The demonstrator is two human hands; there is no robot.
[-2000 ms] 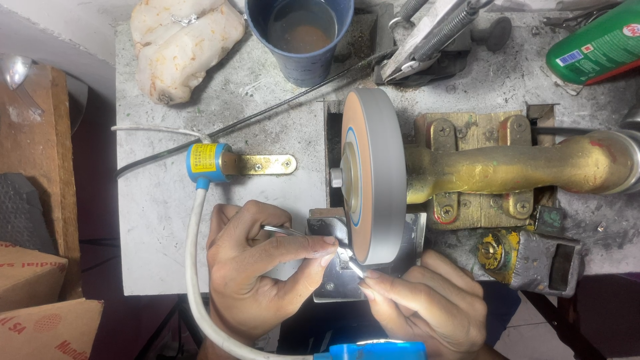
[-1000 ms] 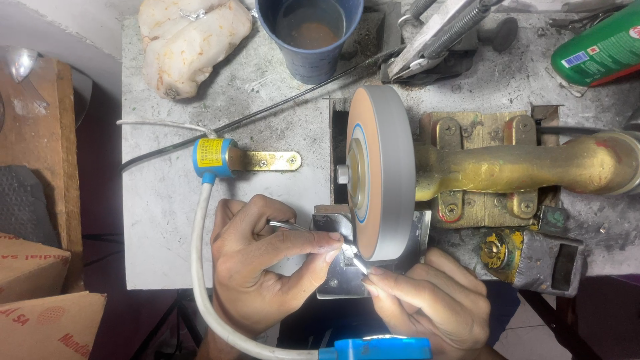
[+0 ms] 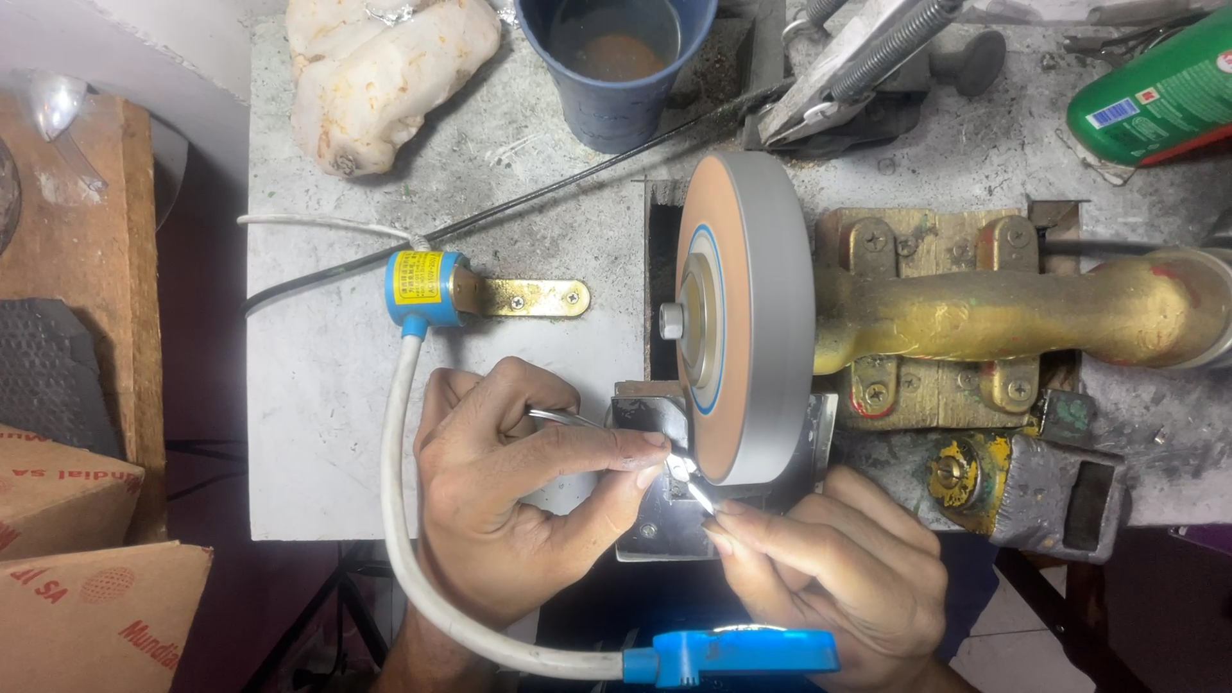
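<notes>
My left hand (image 3: 520, 481) pinches a small shiny metal piece (image 3: 680, 469) between thumb and index finger, just below the grinding wheel (image 3: 770, 318). A thin metal shank (image 3: 563, 417) passes under its fingers. On the right, my right hand (image 3: 828, 558) grips the other end of the bright metal part (image 3: 702, 498) with thumb and fingertips. Both hands are over the dark metal rest plate (image 3: 664, 539) at the wheel's lower edge. Whether the metal touches the wheel cannot be told. Exactly what the piece is cannot be made out.
A blue lamp head (image 3: 741, 653) on a white flexible neck (image 3: 395, 462) curves around my left hand. Behind stand a blue cup of liquid (image 3: 616, 87), a whitish lump (image 3: 385, 87), a spring arm (image 3: 857, 67) and a green can (image 3: 1155, 91). Cardboard boxes (image 3: 96, 616) lie at left.
</notes>
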